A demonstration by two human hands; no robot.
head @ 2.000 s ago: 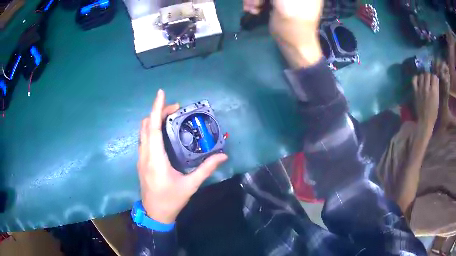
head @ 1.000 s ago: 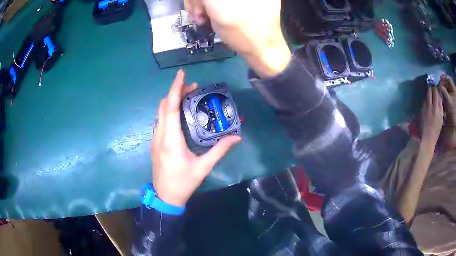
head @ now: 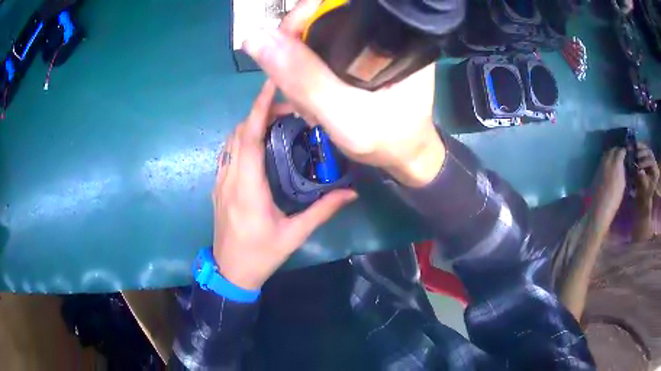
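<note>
My left hand (head: 250, 203) holds a dark grey square unit (head: 288, 178) on the green mat, fingers along its left side and thumb at its lower edge. A blue cylindrical cell (head: 324, 156) shows through the unit's round opening. My right hand (head: 348, 116) grips a large dark tool with a yellow part (head: 370, 43), probably a screwdriver, above the unit. The hand covers the unit's upper right part. The tool's tip is hidden, so I cannot tell whether it touches the unit.
A white box (head: 248, 36) stands behind my hands, mostly hidden. Closed units (head: 500, 90) stand at the upper right beside a red-white bunch (head: 575, 58). Parts with blue cells (head: 61, 32) lie upper left. Another person's hands (head: 616, 170) hold something dark at the right.
My right hand has come from the closed units, past the white box, to above the held unit, and the dark tool now shows in it. My left hand still holds the unit.
</note>
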